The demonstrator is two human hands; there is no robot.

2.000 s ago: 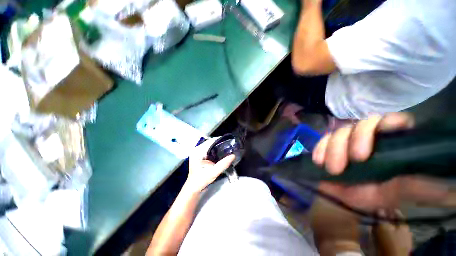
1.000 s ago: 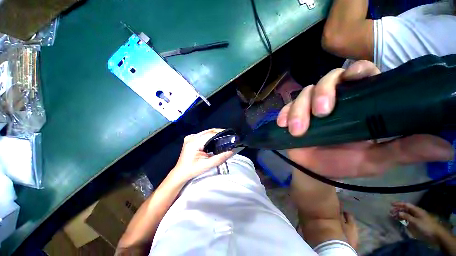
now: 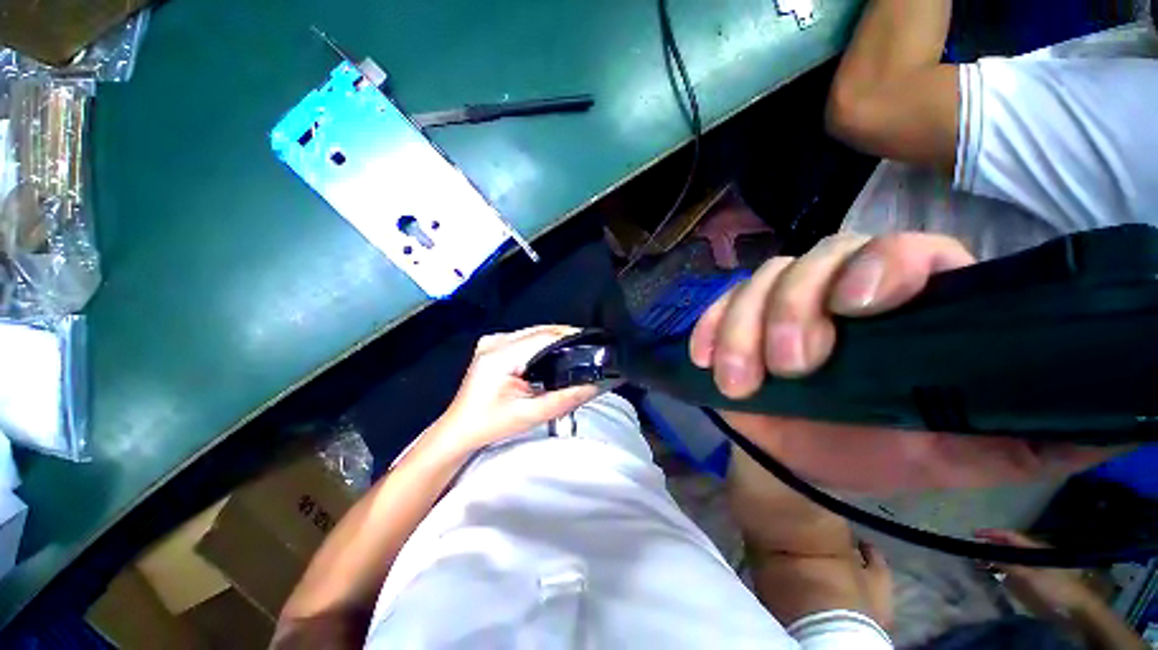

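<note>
My left hand [image 3: 502, 387] holds a small black round part [image 3: 578, 364] with a shiny middle, over my lap at the bench edge. My right hand [image 3: 813, 343] grips a thick black electric screwdriver [image 3: 991, 349] close to the camera. Its narrow front end points left and meets or overlaps the black part; the exact contact is hidden. A lock body [image 3: 387, 191] with blue and white film and a thin metal strip along its right long edge lies on the green bench [image 3: 203, 254].
A slim dark tool [image 3: 508, 112] lies beside the lock body. A thin cable [image 3: 679, 83] crosses the bench edge. Bagged parts [image 3: 51, 178] are at left, cardboard [image 3: 273, 521] below. A coworker's arm [image 3: 895, 83] is at upper right. The screwdriver's cord [image 3: 864, 514] loops below it.
The view has shifted down from the bench's far side since the first frame. The lock body shows a little higher than before, and the screwdriver's rear sits lower. Both hands keep their holds.
</note>
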